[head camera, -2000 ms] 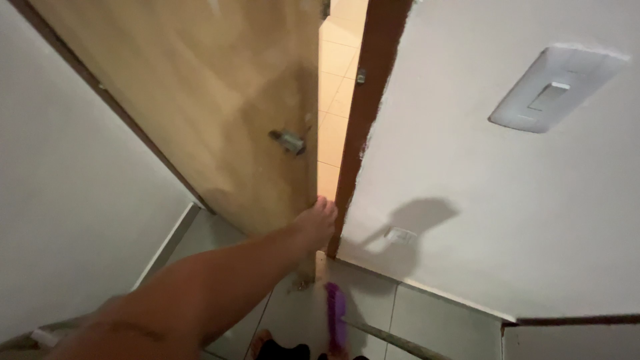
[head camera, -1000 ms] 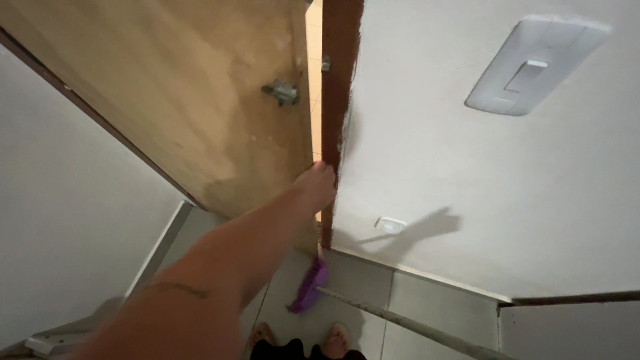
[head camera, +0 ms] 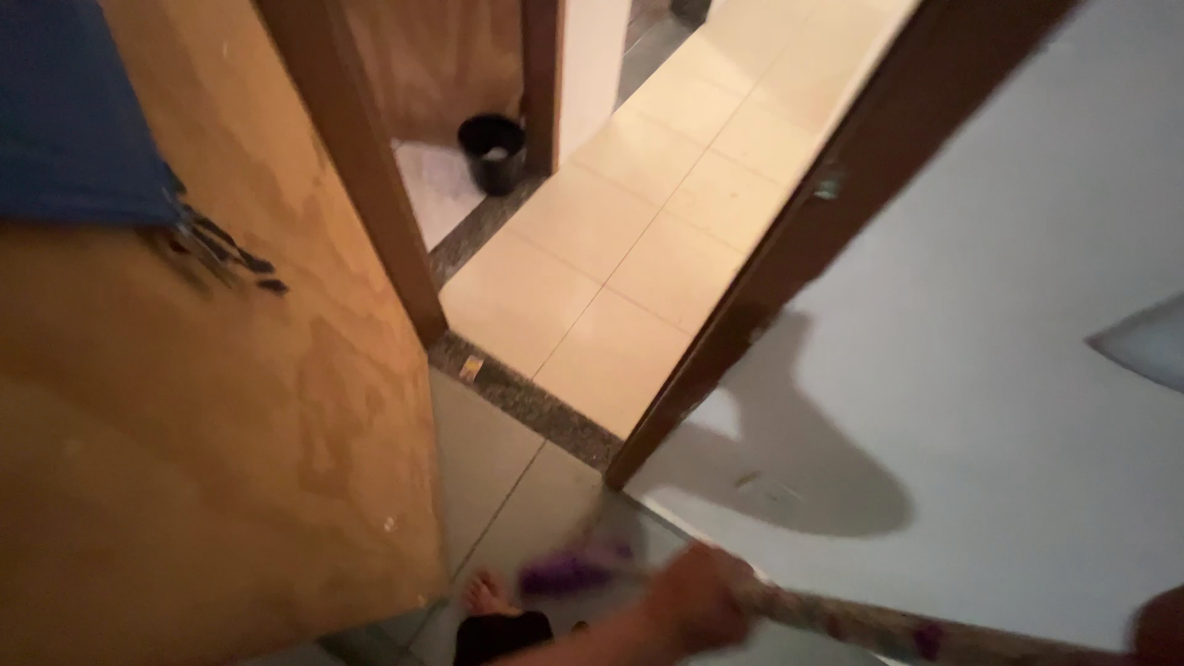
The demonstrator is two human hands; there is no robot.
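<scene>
My left hand is closed around the patterned handle of a broom at the lower right. The purple broom head, blurred, is low over the grey floor tiles beside a bare foot. At the right edge, part of my right hand shows at the handle; its fingers are mostly out of frame. The wooden door stands wide open on the left, with a blue cloth hanging over its surface.
A brown door frame borders the white wall on the right. A dark stone threshold bears a small yellowish scrap. Beyond it lies a cream-tiled hallway floor, and a black bin stands at another doorway.
The door has gone from nearly closed to wide open. My left hand has left the door's edge and now grips the broom handle. The view has shifted considerably.
</scene>
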